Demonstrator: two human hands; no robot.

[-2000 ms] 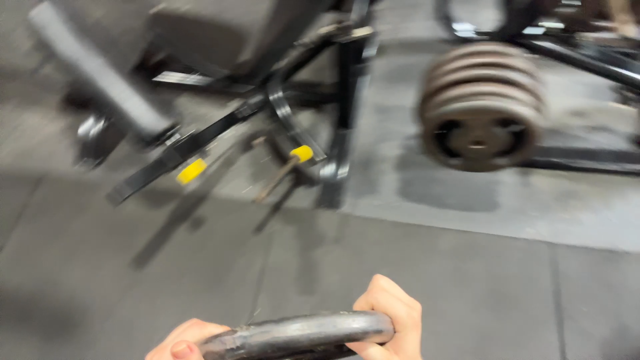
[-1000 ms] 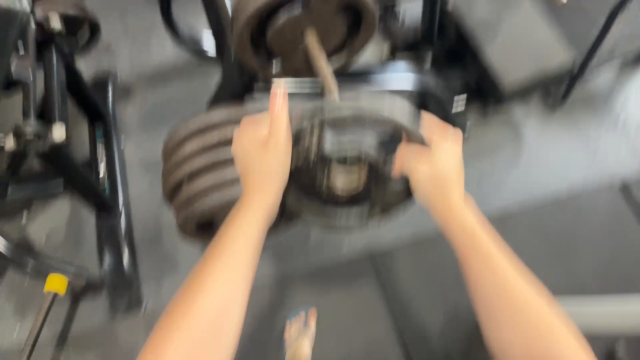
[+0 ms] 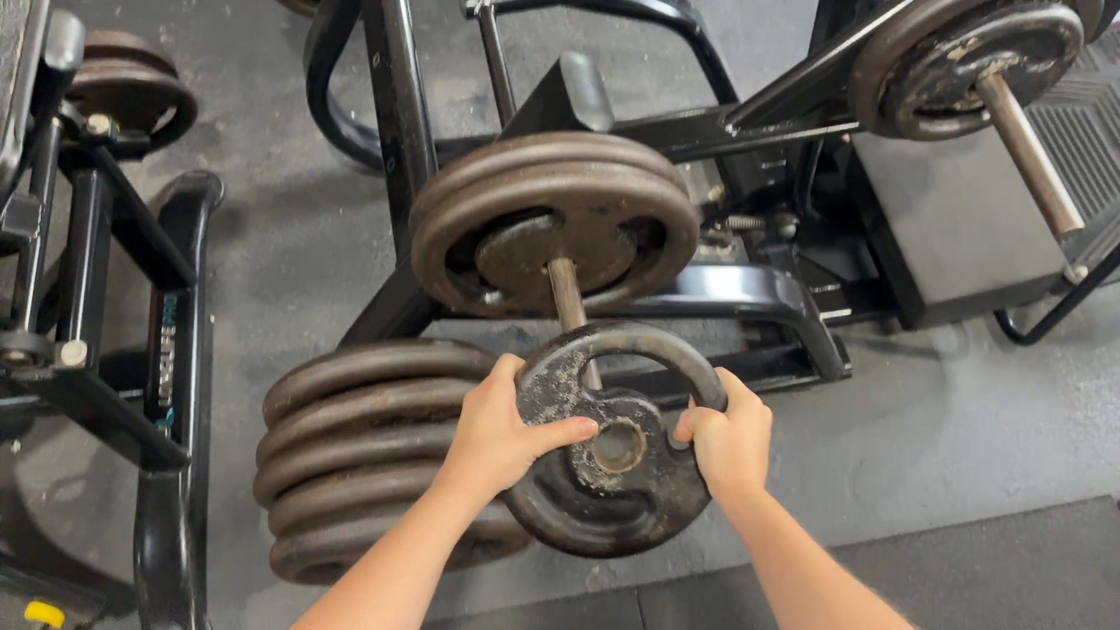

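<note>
My left hand (image 3: pixel 516 429) and my right hand (image 3: pixel 726 433) hold a worn black weight plate (image 3: pixel 612 516) by its two sides. The left thumb lies across the plate's face beside its round center hole; the right fingers curl through an opening near the rim. Just behind the plate's upper part, a bare metal loading peg (image 3: pixel 568 293) sticks out of the machine toward me. The plate's hole is below the peg's visible part, and the peg's tip is hidden. Two large brown weight plates (image 3: pixel 551 201) sit on the peg.
Several brown weight plates (image 3: pixel 367 437) are stacked at the left of the held plate. A black machine frame (image 3: pixel 402 114) stands behind. At the upper right, more plates (image 3: pixel 962 70) hang on another metal peg (image 3: pixel 1032 157). Another black frame (image 3: pixel 175 350) stands at the left.
The view has swung from the yellow-tipped machine parts to the loaded peg and come closer. Both hands stay on a plate, which is now in front of the peg.
</note>
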